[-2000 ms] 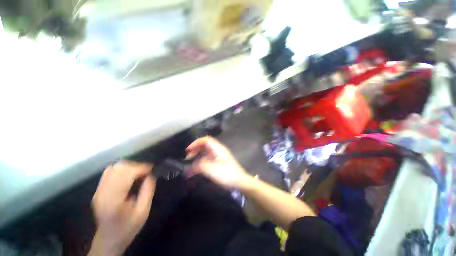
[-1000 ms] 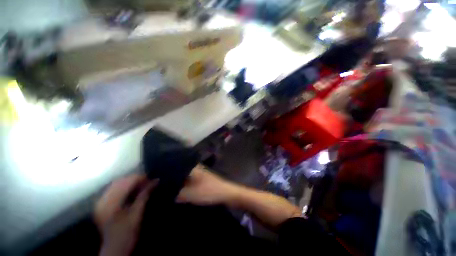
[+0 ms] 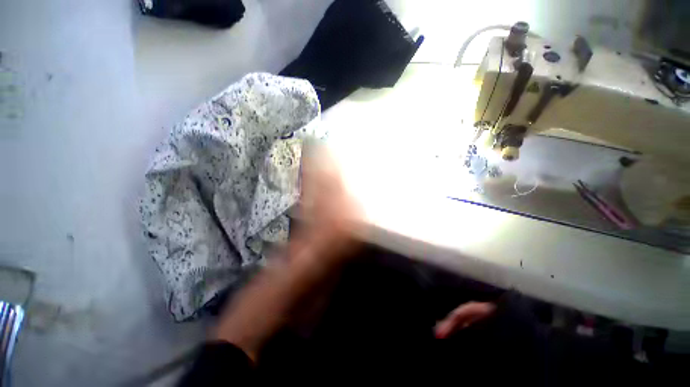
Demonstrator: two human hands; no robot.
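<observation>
A pale printed fabric [image 3: 227, 178] with small dark marks lies heaped at the left end of the table. My left hand [image 3: 325, 196] is blurred at the right side of this fabric; whether its fingers hold it cannot be told. A black fabric piece [image 3: 363, 49] lies behind the printed fabric, partly covered by it. My right hand [image 3: 465, 317] is low, below the table's front edge, mostly hidden against black cloth; its fingers show only in part.
The sewing machine head [image 3: 582, 94] stands at the right, with its needle area under a bright lamp. Pink-handled snips [image 3: 605, 205] lie on the machine bed. Another dark cloth [image 3: 197, 10] lies at the top left. The white table's front edge [image 3: 469, 272] runs below the machine.
The view has swung left, from the red crate to the machine's needle end and the printed fabric. My hands have moved apart; the black piece between them no longer shows there.
</observation>
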